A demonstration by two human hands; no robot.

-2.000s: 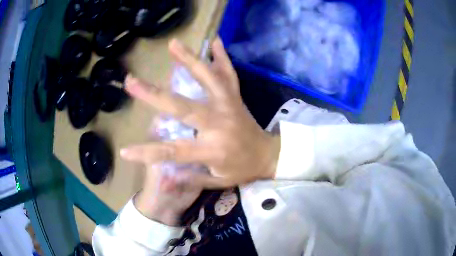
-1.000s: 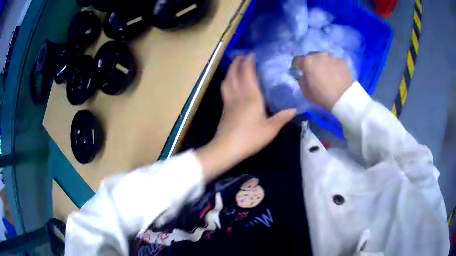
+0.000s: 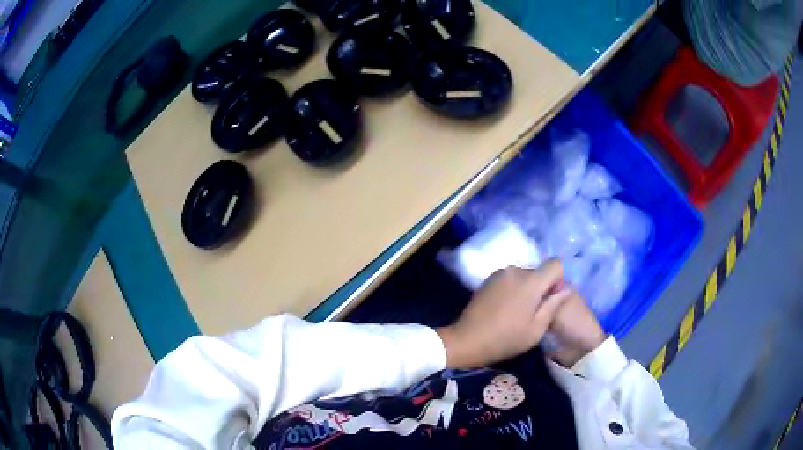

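My left hand [image 3: 504, 318] and my right hand [image 3: 577, 323] are together at the near side of the blue bin, fingers curled and touching. A whitish clear plastic bag [image 3: 498, 253] sticks out beyond my left hand, which appears closed on it. What my right fingers hold is hidden. The blue plastic bin [image 3: 676, 230] holds a heap of crumpled clear bags. Black glossy oval ear cup parts lie on the tan cardboard sheet [image 3: 379, 202], several grouped at the back and a separate one [image 3: 217, 204] at the left. Most show a short pale bar.
Bench edge [image 3: 440, 220] runs diagonally between cardboard and bin. A black headband assembly [image 3: 145, 83] lies at the back left, more black headphones [image 3: 66, 356] at the lower left. A red stool [image 3: 704, 123] stands beyond the bin, near yellow-black floor tape [image 3: 729, 255].
Both hands have come together near the bin's close side; my right hand has drawn back from the bags inside. The view has turned and shows more of the bench and the stool.
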